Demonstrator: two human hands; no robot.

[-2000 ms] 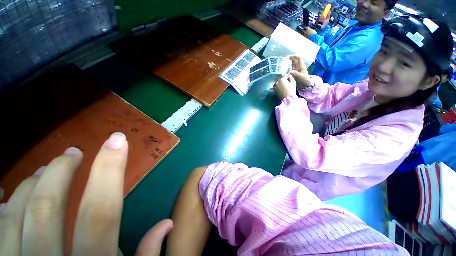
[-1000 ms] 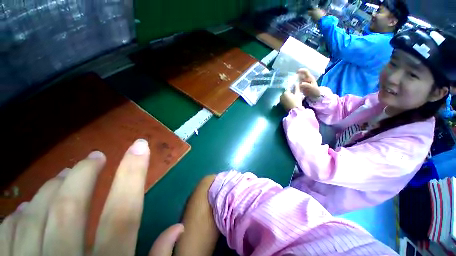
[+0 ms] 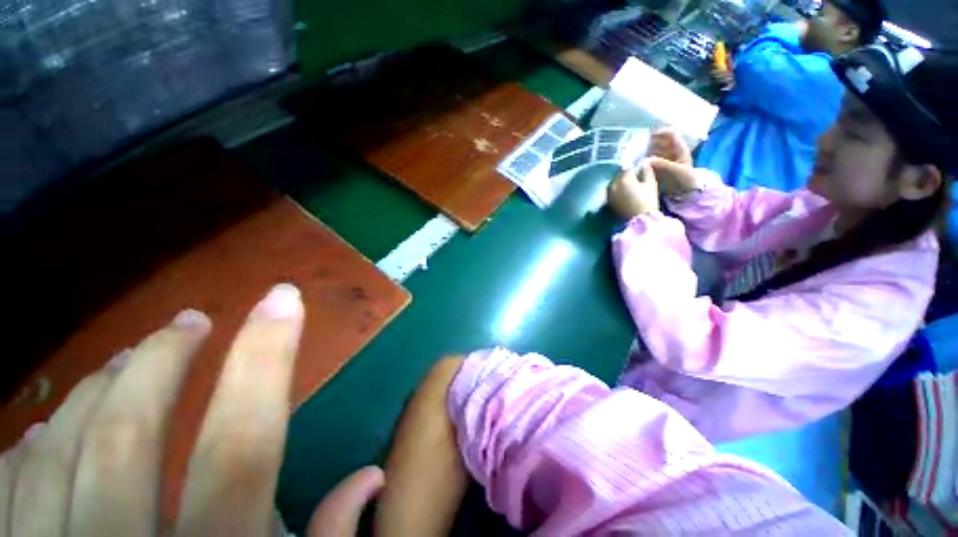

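Note:
My left hand [image 3: 158, 430] is large and close to the camera at the lower left, cut off by the bottom and left edges. Its back and nails show, its fingers are spread, and nothing shows in it. Behind it lies a reddish-brown board [image 3: 326, 304] with scuffs. A pink striped sleeve [image 3: 588, 441] with a bare forearm [image 3: 420, 462] crosses the bottom centre; its hand is not visible. My right hand is not in view.
A person in pink [image 3: 777, 304] sits at the right, holding a dark-blocked sheet [image 3: 588, 152] over the green bench [image 3: 462, 304]. A second brown board [image 3: 462, 157], a patterned sheet [image 3: 530, 155], a white card [image 3: 657, 100] and a person in blue [image 3: 772, 100] are beyond.
The view has shifted slightly. My left hand keeps about the same open pose. The person in pink has turned their head away and moved the sheet a little; the person in blue has also moved.

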